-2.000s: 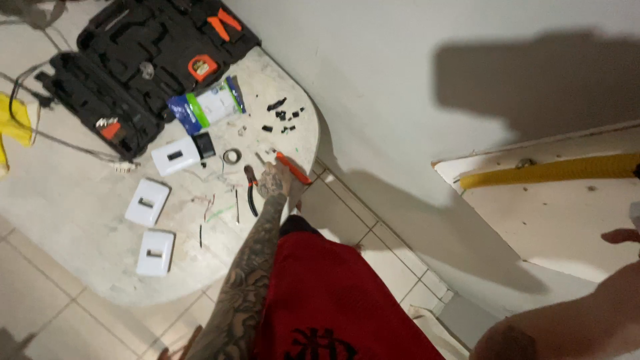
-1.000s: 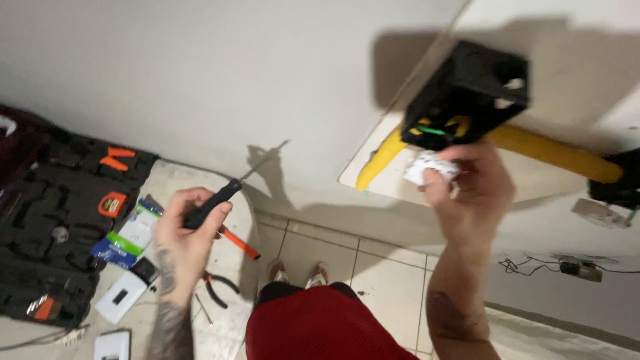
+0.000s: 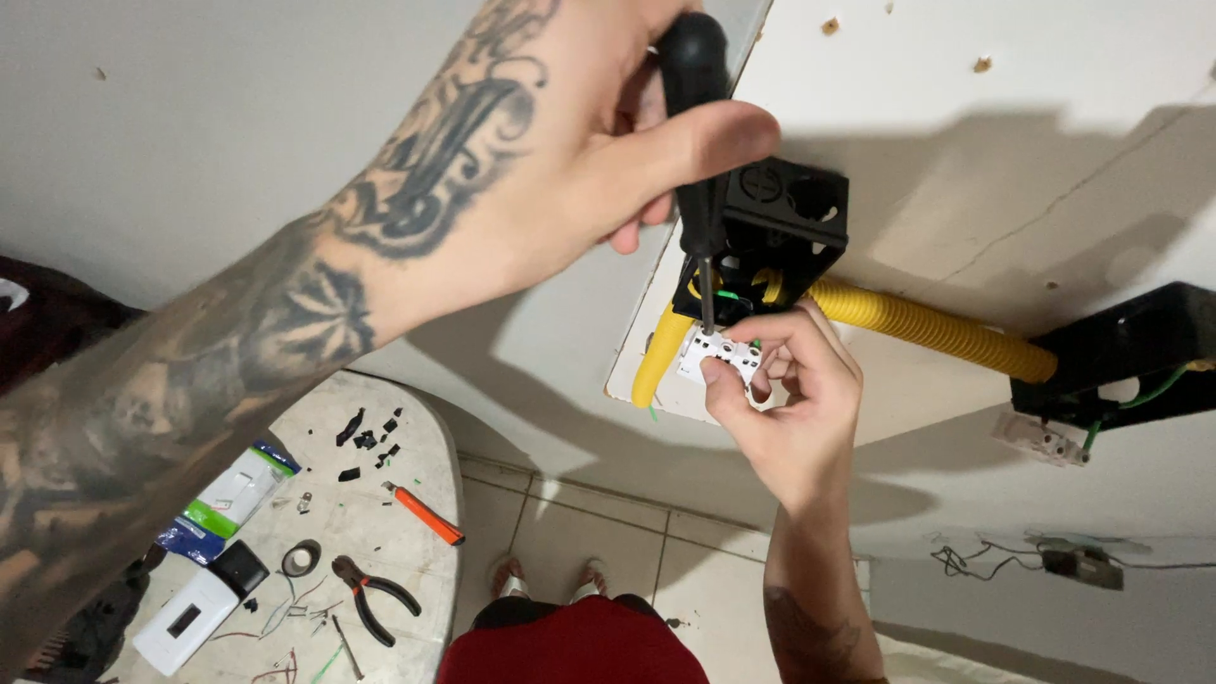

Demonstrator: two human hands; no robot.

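My left hand (image 3: 665,142), on a tattooed arm, grips the black handle of a screwdriver (image 3: 701,190). The screwdriver points down, its tip at a screw terminal of a white socket module (image 3: 719,359). My right hand (image 3: 798,380) holds that module between thumb and fingers just below a black electrical box (image 3: 784,204). A short green wire shows inside the box, and a bit of green is at the module. Yellow corrugated conduit (image 3: 931,328) runs from the box to a second black box (image 3: 1130,356), beside which another white module (image 3: 1040,439) hangs on a green wire.
On the table (image 3: 418,608) at lower left lie cutting pliers (image 3: 370,594), an orange utility knife (image 3: 427,515), a roll of tape (image 3: 301,559), a white cover plate (image 3: 185,620), a plastic package (image 3: 237,489) and wire scraps. A cable with a small dark device (image 3: 1083,565) is at lower right.
My left hand was at the table and now has the screwdriver up at the white module. My right hand keeps the module near the black box. The view has shifted toward the boxes.
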